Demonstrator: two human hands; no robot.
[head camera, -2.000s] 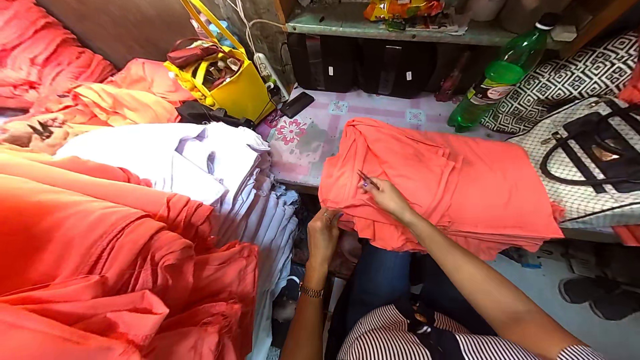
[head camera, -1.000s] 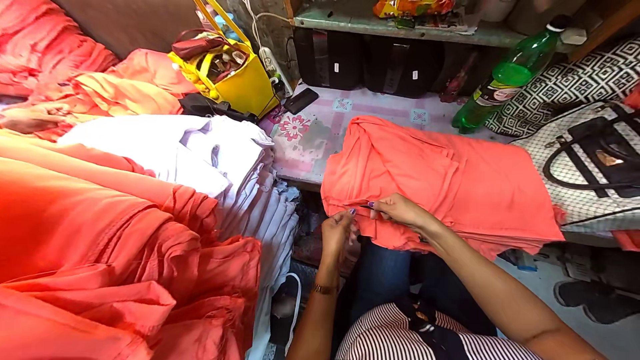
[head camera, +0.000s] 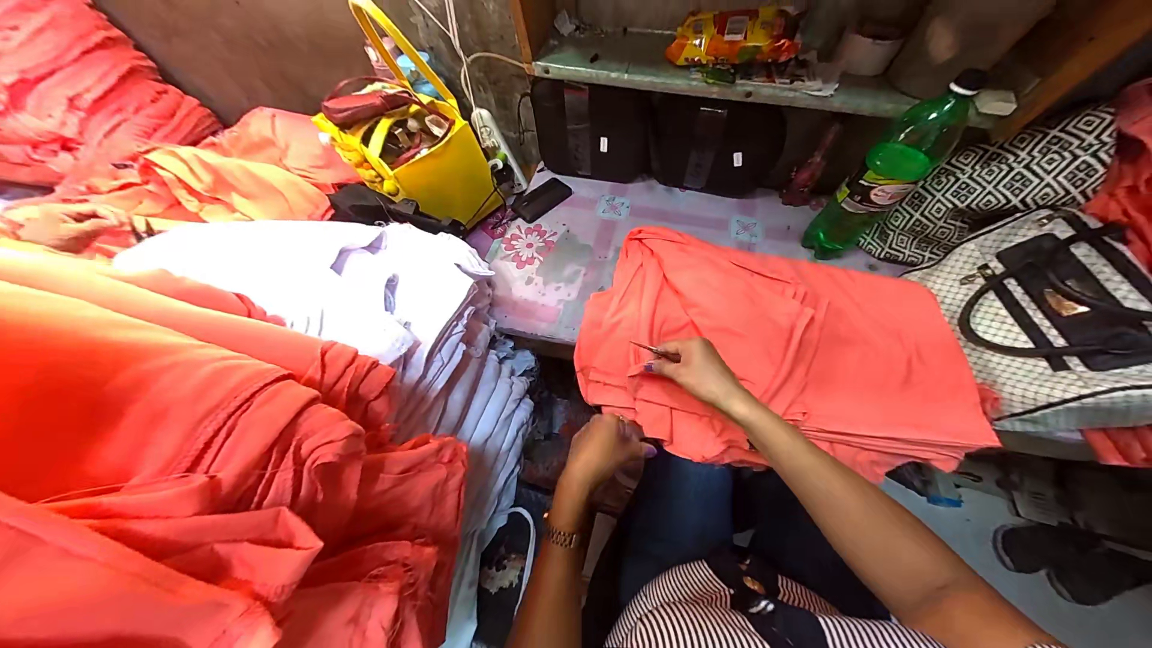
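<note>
A stack of folded coral fabric (head camera: 882, 342) lies across my lap and the table edge. My right hand (head camera: 697, 369) is over its left part, closed on a small pair of thread snips (head camera: 657, 351) with the tip pointing left. Lower and to the left, my left hand (head camera: 607, 447) pinches at the near left edge of the fabric; its fingertips are partly hidden, and any thread between them is too small to see. A bracelet-like watch (head camera: 562, 537) sits on my left wrist.
White folded garments (head camera: 360, 279) and coral cloth (head camera: 180, 396) are piled at left; another person's hand (head camera: 67, 225) is beyond. Behind stand a yellow basket bag (head camera: 450, 162), a phone (head camera: 542, 199), a green bottle (head camera: 891, 166) and a checked handbag (head camera: 1062, 315).
My hands were close together at the fabric's near edge one second ago. My right hand with the snips has since moved up and away from my left, over the fabric.
</note>
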